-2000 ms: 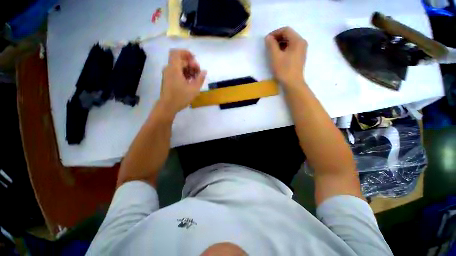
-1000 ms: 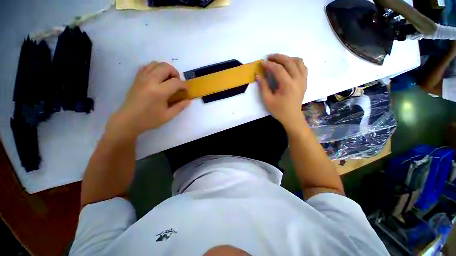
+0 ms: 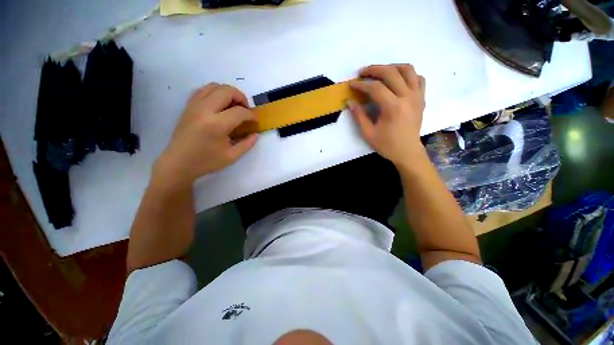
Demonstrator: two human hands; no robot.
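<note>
The yellow pressing template (image 3: pixel 303 108) lies across a small dark cut piece (image 3: pixel 311 125) on the white table, slightly tilted up to the right. The piece shows above and below the template, with angled right corners. My left hand (image 3: pixel 214 131) grips the template's left end between thumb and fingers. My right hand (image 3: pixel 389 108) grips its right end the same way. Both template ends are partly hidden by my fingers.
Loose dark stacks (image 3: pixel 108 98) lie at the left of the white table (image 3: pixel 182 60). A dark pile on yellow card (image 3: pixel 178 7) is cut off at the top edge. The steam iron (image 3: pixel 505 34) stands at the far right. Plastic-bagged goods (image 3: pixel 498 158) lie below at right.
Two seconds ago both hands were raised off the template, loosely curled; now both hold its ends. Since one second ago the hands have barely changed; the view has shifted slightly.
</note>
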